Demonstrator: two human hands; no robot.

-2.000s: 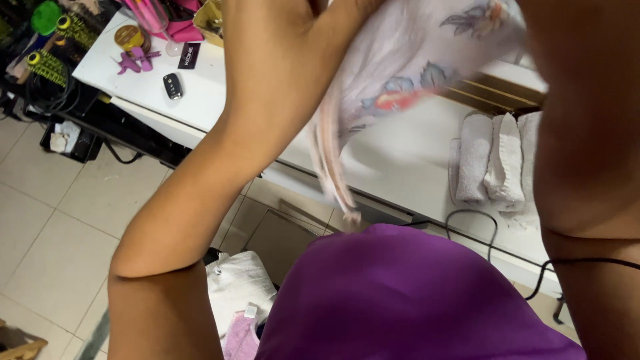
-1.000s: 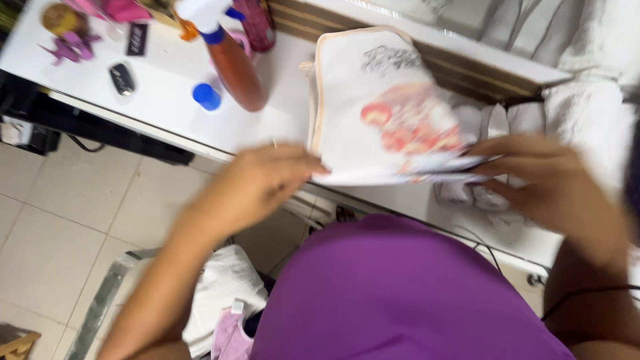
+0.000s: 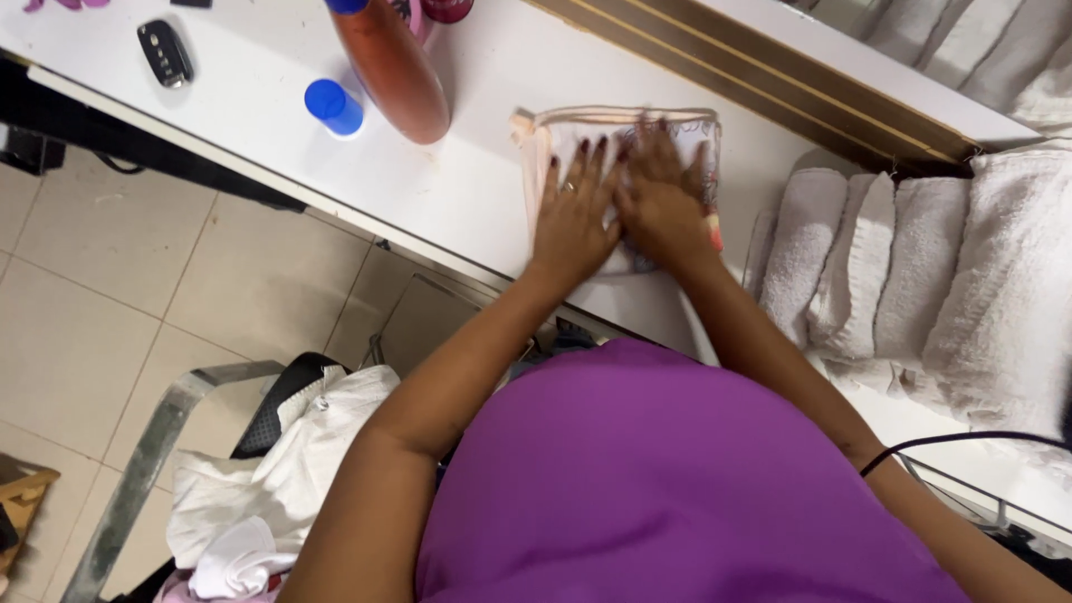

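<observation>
A folded white cloth (image 3: 624, 126) with peach edging and a printed pattern lies flat on the white counter (image 3: 494, 201). My left hand (image 3: 578, 209) presses on its left part, palm down, with a ring on one finger and the fingers spread. Beside it, my right hand (image 3: 666, 201) rests palm down on the right part, slightly blurred. The two hands touch or nearly touch at the thumbs. Neither hand grips the cloth. Both hands hide much of the print.
Rolled white towels (image 3: 846, 251) line the counter's right side. On the left are a reddish-brown bottle (image 3: 402, 75), a blue cap (image 3: 333, 107) and a car key fob (image 3: 165, 54). White clothes (image 3: 285, 452) hang over a metal-framed chair (image 3: 159, 452) below.
The cloth was held up between both hands a second ago; now it lies on the counter under them. My hands have let go of its edge and come together on top.
</observation>
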